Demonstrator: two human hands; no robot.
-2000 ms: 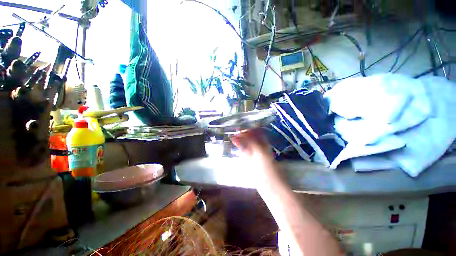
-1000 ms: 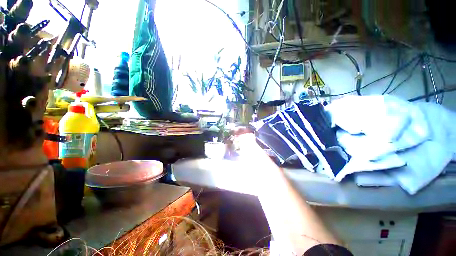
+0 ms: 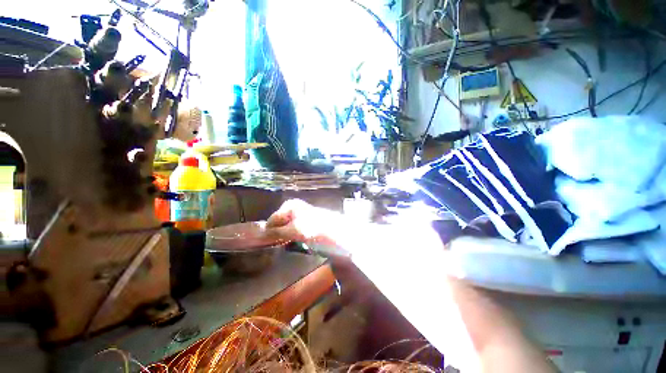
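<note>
A wide, shallow, round bowl (image 3: 247, 243) sits on the wood-edged table (image 3: 252, 300), left of centre. My right hand (image 3: 289, 221) is at the bowl's right rim, with its fingers curled over the rim. The bare forearm reaches in from the lower right and is washed out by glare. The bowl looks level and still rests on the table. Its inside is dim and I cannot tell what it holds. My left hand is not in view.
A yellow bottle (image 3: 192, 191) stands behind the bowl. A sewing machine (image 3: 87, 189) fills the left. Navy fabric pieces with white stripes (image 3: 489, 191) and pale cloth (image 3: 613, 175) lie on the right-hand bench (image 3: 548, 269). Hair strands cross the bottom edge.
My right hand has moved left from beside the navy fabric to the bowl's rim. The round steel item near the hand two seconds ago no longer shows there. The view has turned left.
</note>
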